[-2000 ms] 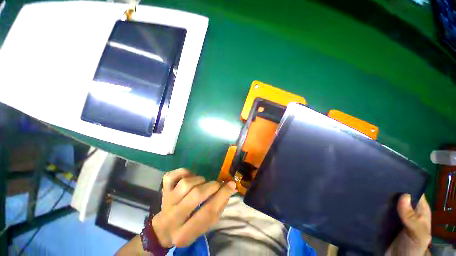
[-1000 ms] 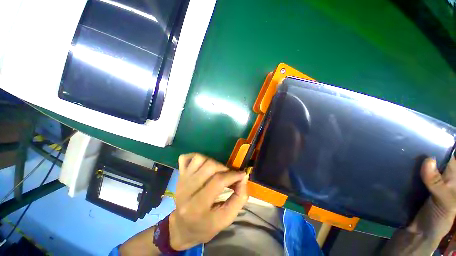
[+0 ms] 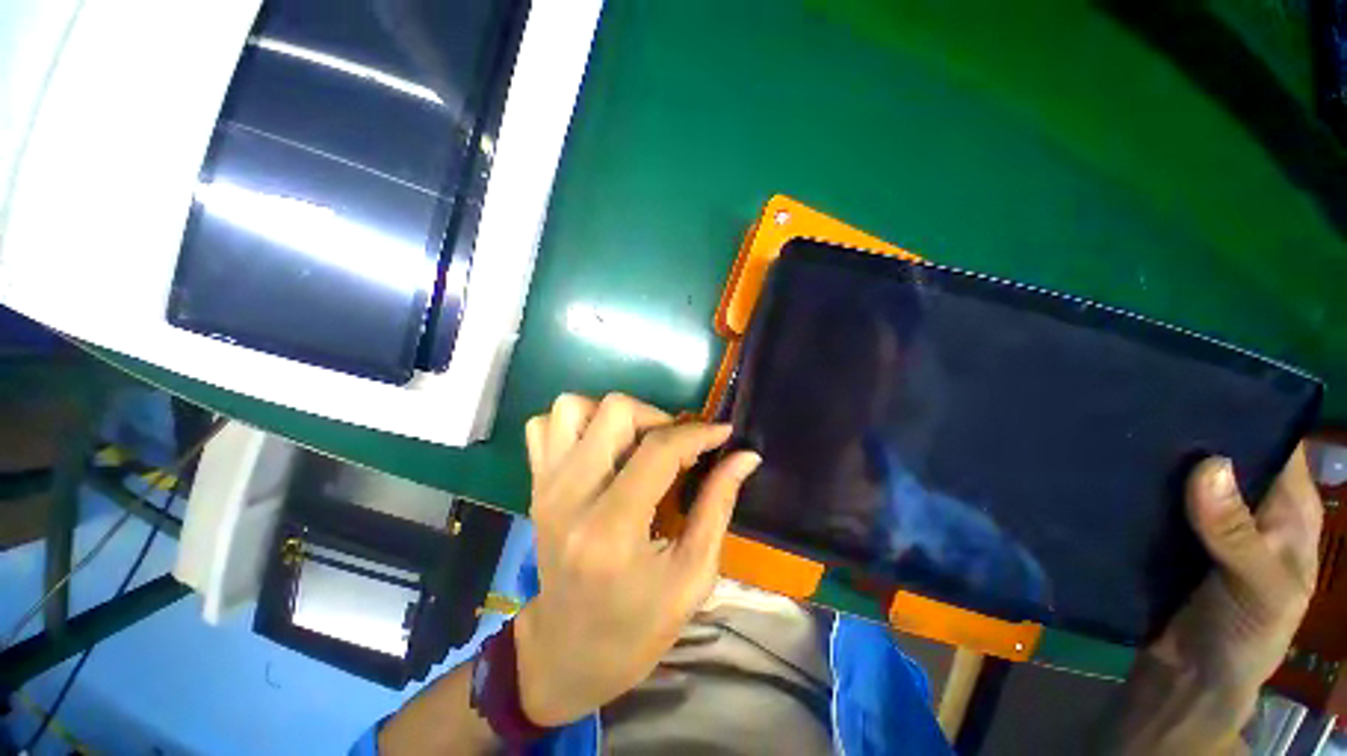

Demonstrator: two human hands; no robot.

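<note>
The glossy black screen [image 3: 975,428] lies over the orange holder [image 3: 768,244], hiding most of it; orange tabs show at its upper left and along its lower edge. My right hand [image 3: 1256,569] grips the screen's right end, thumb on top and fingers underneath. My left hand [image 3: 628,539] is at the screen's left edge, thumb and index fingertip close together at the edge. Whether the fingertips pinch anything there cannot be seen. The frame under the screen is hidden, apart from a dark edge at the left.
Stacked screens [image 3: 333,192] lie on the white board [image 3: 89,192] at the upper left. The green mat [image 3: 665,118] covers the bench. A black device [image 3: 355,598] stands below the bench edge at lower left. The orange-brown machine [image 3: 1322,591] is cut off at right.
The screen has come down over the holder from its tilted, offset position, covering the open frame. My left hand has moved slightly up along the left edge. My right hand keeps its hold.
</note>
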